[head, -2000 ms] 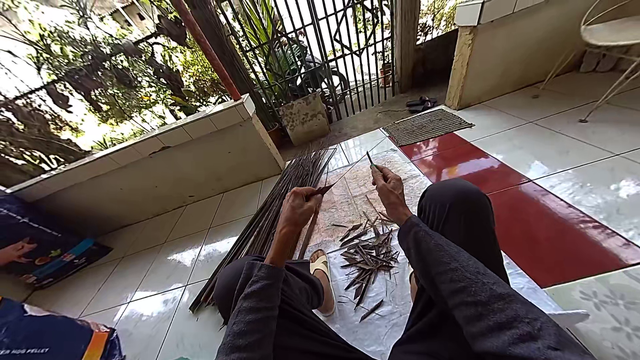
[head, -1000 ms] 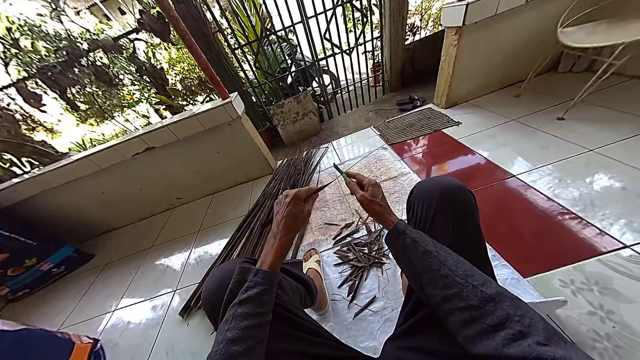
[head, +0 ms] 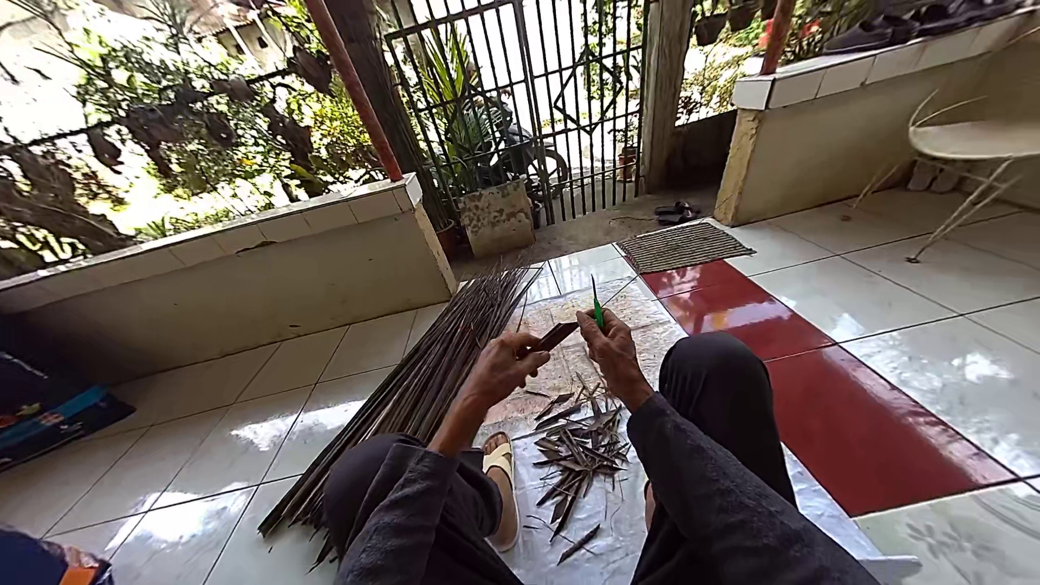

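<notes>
Between my hands, over the pale sheet, is a dark dry leaf strip [head: 557, 335]. My left hand [head: 505, 370] grips its near end. My right hand [head: 611, 351] touches the strip's far end with its fingertips and also holds a green-handled knife [head: 598, 309], its thin blade pointing up. A thin strand runs up and right from near the right hand. Below the hands lies a loose pile of short cut leaf pieces [head: 581, 455]. To the left, a long bundle of dark dried stalks or leaves [head: 422, 370] rests on the floor.
A plastic-like sheet [head: 585, 540] lies under the pile, between my legs. Beyond it are a ribbed doormat [head: 685, 246], dark sandals [head: 677, 213] and a metal gate [head: 569, 106]. A chair [head: 975, 140] stands at right. Low walls [head: 244, 301] flank the tiled floor; bags lie at far left.
A dark strip now spans both hands, with its broad side showing. The right hand's knife now points upward instead of toward the left. The view has shifted slightly.
</notes>
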